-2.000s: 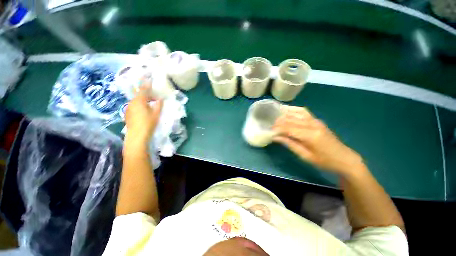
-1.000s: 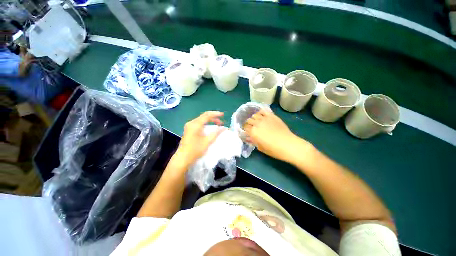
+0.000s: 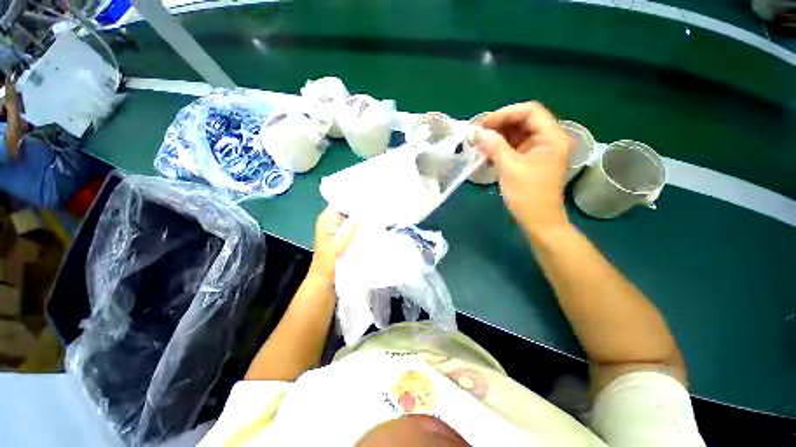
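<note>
My left hand [image 3: 332,240] holds a cup-shaped housing [image 3: 375,189] in its plastic bag, tilted, with the open end to the upper right. My right hand [image 3: 528,157] pinches the edge of the bag at that opening and stretches it out. Crumpled plastic bags [image 3: 388,271] hang below my left hand. Unbagged beige housings, among them one at the right [image 3: 618,179], stand in a row on the green surface, partly hidden by my right hand. Three bagged housings [image 3: 295,140] stand at the left.
An open bag of blue-white rings [image 3: 231,144] lies at the left of the green work surface [image 3: 698,297]. A black crate with a clear liner [image 3: 166,288] stands at the lower left, near the bench edge. Part of another person in blue [image 3: 39,175] shows at the far left.
The bagged housing has been lifted and tilted. My right hand has come out of its opening and moved up and right, drawing the bag edge with it. The view has shifted slightly.
</note>
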